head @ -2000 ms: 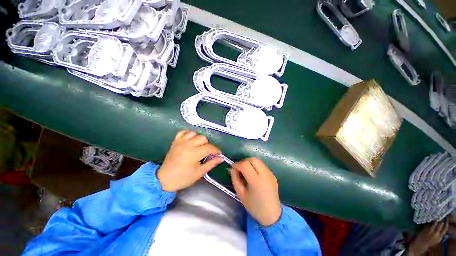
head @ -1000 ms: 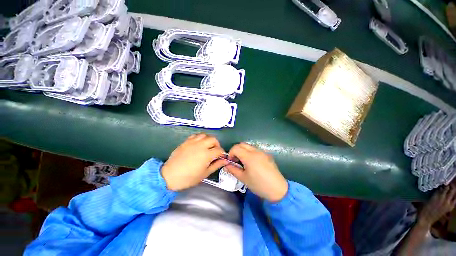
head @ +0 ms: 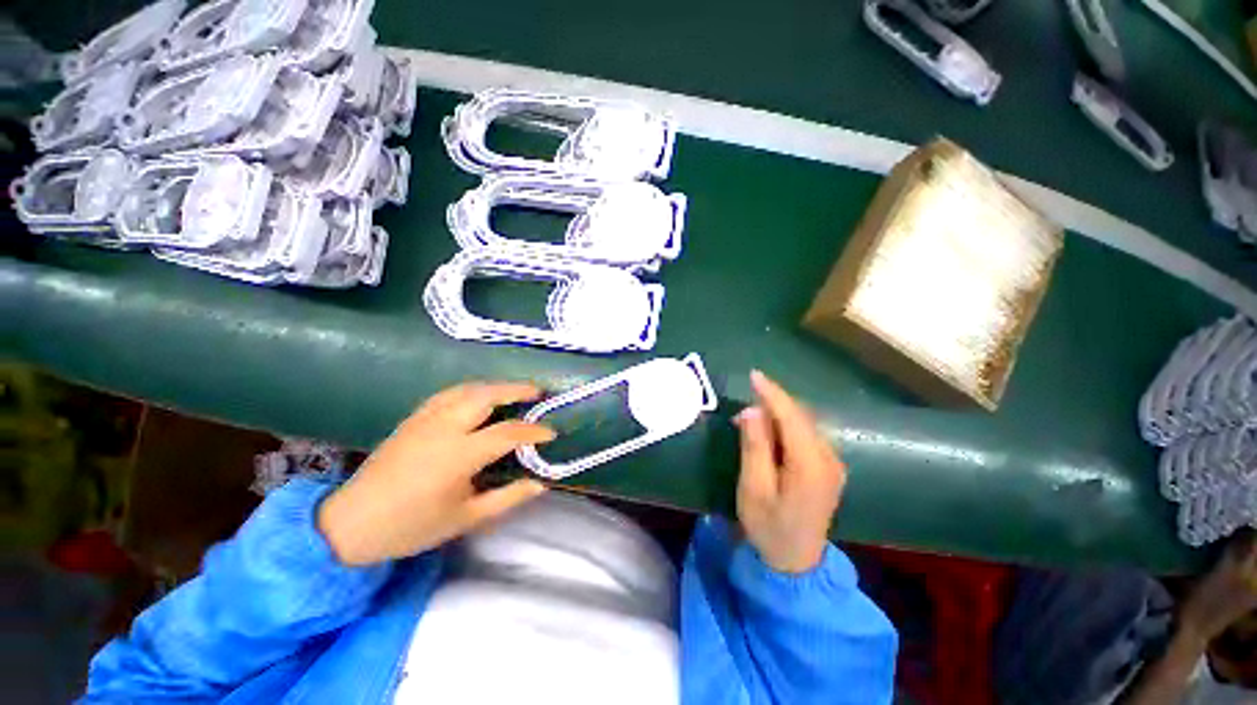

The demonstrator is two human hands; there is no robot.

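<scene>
A white plastic frame [head: 596,419] with a long oval opening and a solid white disc at its right end lies tilted at the bench's front edge. My left hand [head: 438,471] holds its left, rounded end between thumb and fingers. My right hand [head: 789,475] is just right of the disc end, apart from the frame, with thumb and fingers slightly spread; no part is seen in it. Three short nested stacks of the same frames [head: 607,306] lie directly ahead of my hands.
Higher frame stacks [head: 221,200] are at the left. An open cardboard box [head: 951,269] with pale, packed contents stands at the right. Another frame pile [head: 1202,427] is at far right, near a person's hand [head: 1220,592]. Loose frames [head: 935,53] lie on the far belt.
My hands were together on the frame. My right hand has let go and moved right. My left hand has moved left, and the frame now shows whole, disc end up and right.
</scene>
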